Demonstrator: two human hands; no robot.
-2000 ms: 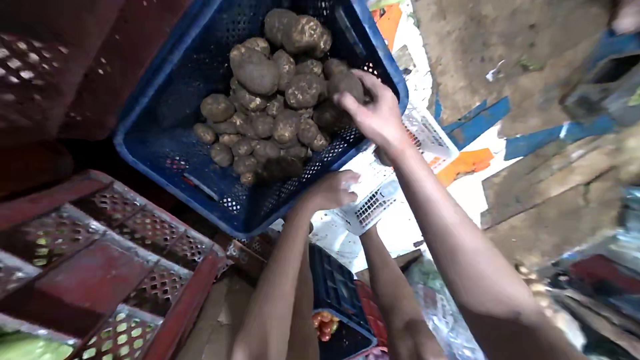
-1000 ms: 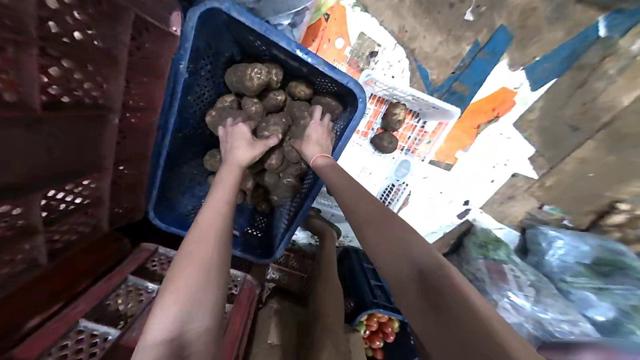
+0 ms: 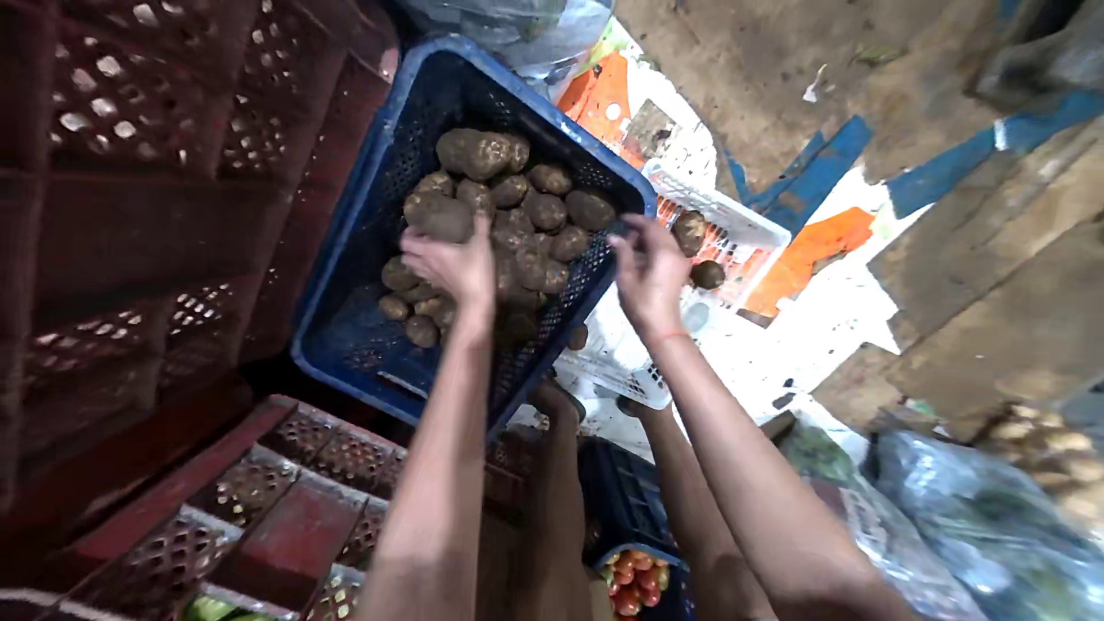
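Note:
My left hand (image 3: 455, 263) grips a large potato (image 3: 444, 218) over the heap of potatoes (image 3: 545, 211) in a blue plastic crate (image 3: 345, 216). The crate's upper part and lower left corner show its bare mesh. Just beyond the crate's right rim is my right hand (image 3: 651, 267), fingers apart and curled, with nothing seen in it. Beside that hand, a white plastic basket (image 3: 759, 224) holds a potato (image 3: 690, 233) and a smaller potato (image 3: 708, 274). Another white basket (image 3: 612, 366) lies below, with a potato at its upper left, partly hidden by the blue crate.
Dark red plastic crates (image 3: 129, 233) stand along the left, and another red crate (image 3: 293, 526) lies below. Tomatoes (image 3: 636, 582) fill a dark blue crate (image 3: 617, 492) near my feet. Plastic bags of produce (image 3: 957, 509) lie at lower right, on a floor partly covered with cardboard (image 3: 992, 328).
My right hand has moved from the potatoes out past the crate's right rim. My left hand has come onto a large potato. Two seconds ago my right hand held a potato near that rim.

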